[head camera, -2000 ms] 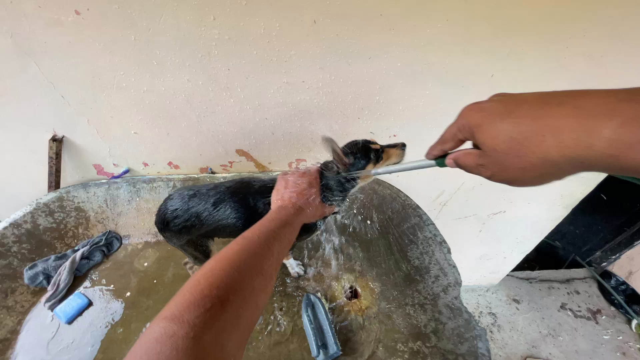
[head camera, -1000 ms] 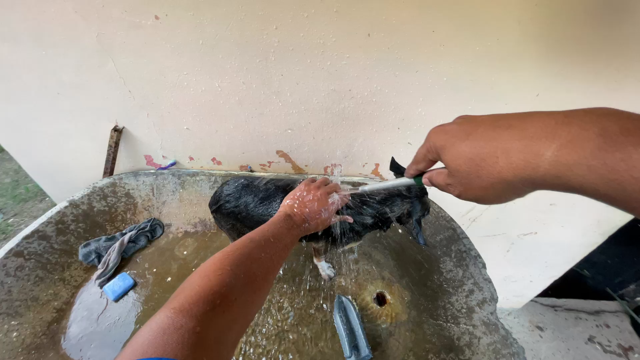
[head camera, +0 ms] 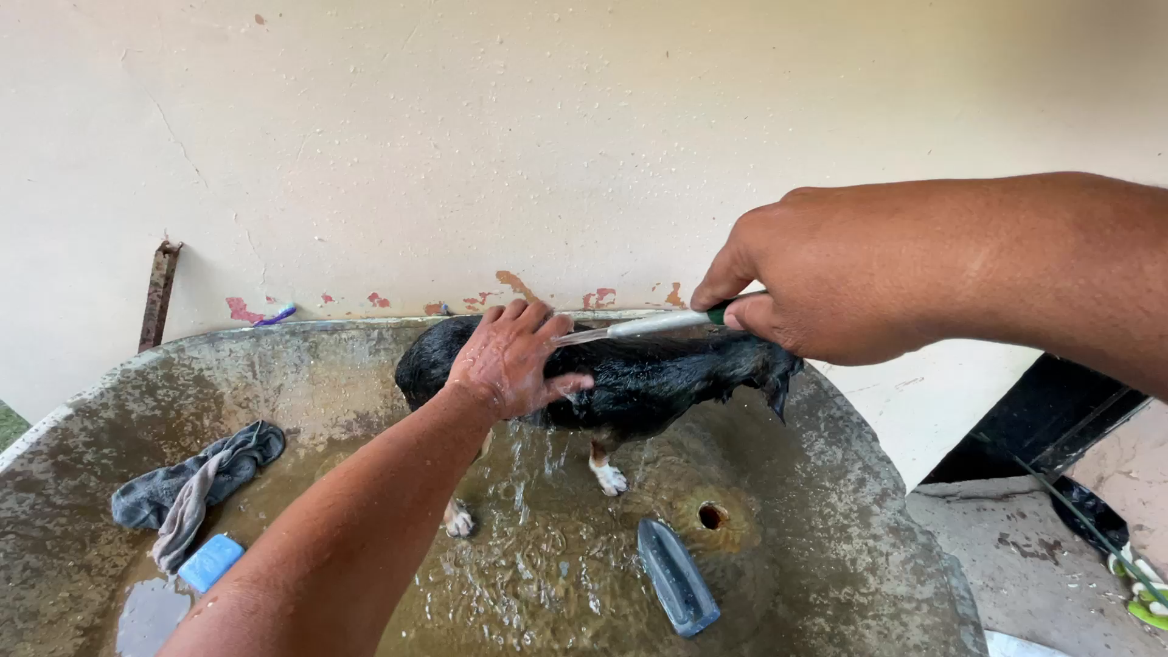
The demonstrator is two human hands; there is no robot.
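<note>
A wet black dog (head camera: 639, 383) with white paws stands side-on in a stone or concrete basin (head camera: 858, 511), its head end to the right and hidden behind my right hand. My left hand (head camera: 516, 360) lies spread on the dog's back toward the rump, fingers apart, holding nothing. Gripped in my right hand (head camera: 803, 274) is a hose with a pale rigid nozzle (head camera: 657, 322) and a green part at the fingers. Water leaves the nozzle toward my left hand and runs down the dog's side into the basin.
At the left in the basin lie a wet grey cloth (head camera: 196, 484) and a blue bar (head camera: 211, 562), perhaps soap. A blue-grey plastic piece (head camera: 677, 577) rests near the drain hole (head camera: 712, 516). Behind rises a pale wall (head camera: 547, 164), with a rusty metal bar (head camera: 160, 294) against it.
My left hand has moved from the dog's neck to its back, toward the rump. The nozzle, earlier pointed at the neck, is now over the back. The dog's head has lowered.
</note>
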